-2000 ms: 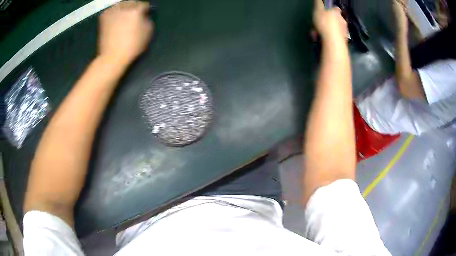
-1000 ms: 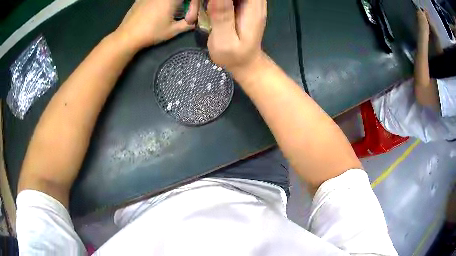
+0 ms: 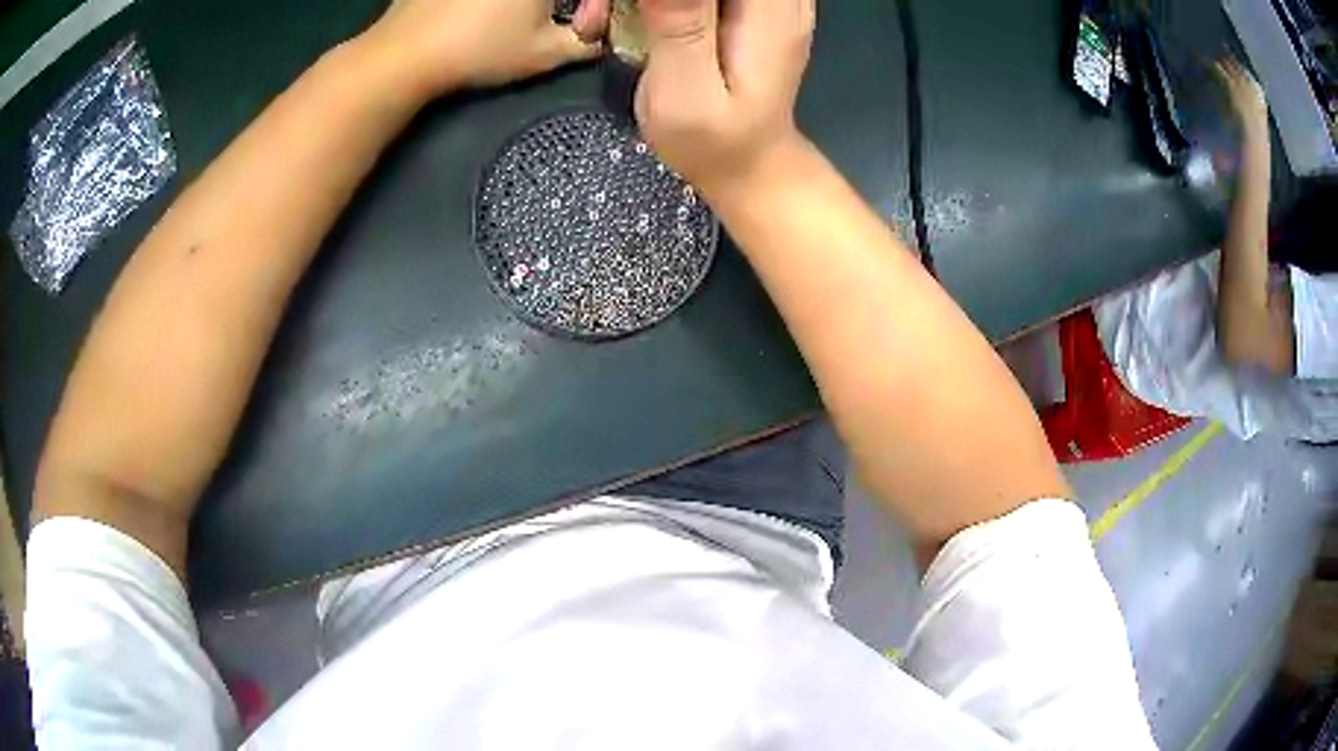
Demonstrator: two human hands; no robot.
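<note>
My right hand (image 3: 719,74) is a fist at the top edge of the view, just above the round screw tray, closed around the electric screwdriver (image 3: 627,37), whose yellowish band and dark end show beside the fingers. My left hand (image 3: 506,37) is beside it, cut off by the top edge. Its fingertips are at a small dark piece (image 3: 564,9) that is mostly hidden, likely the housing. The round screw tray (image 3: 594,235) has a dark rim and a dotted grey surface with silvery specks.
A clear crumpled plastic bag (image 3: 96,162) lies at the far left. The black driver cord (image 3: 914,132) crosses the bench right of the tray. Dark housings (image 3: 1098,56) lie at the upper right. Another person's arm (image 3: 1247,220) and a red stool (image 3: 1101,396) are at the right.
Two seconds ago my hands were far apart; they came together above the tray, the right bringing the screwdriver. Since one second ago, the view has shifted slightly and both hands sit higher in it.
</note>
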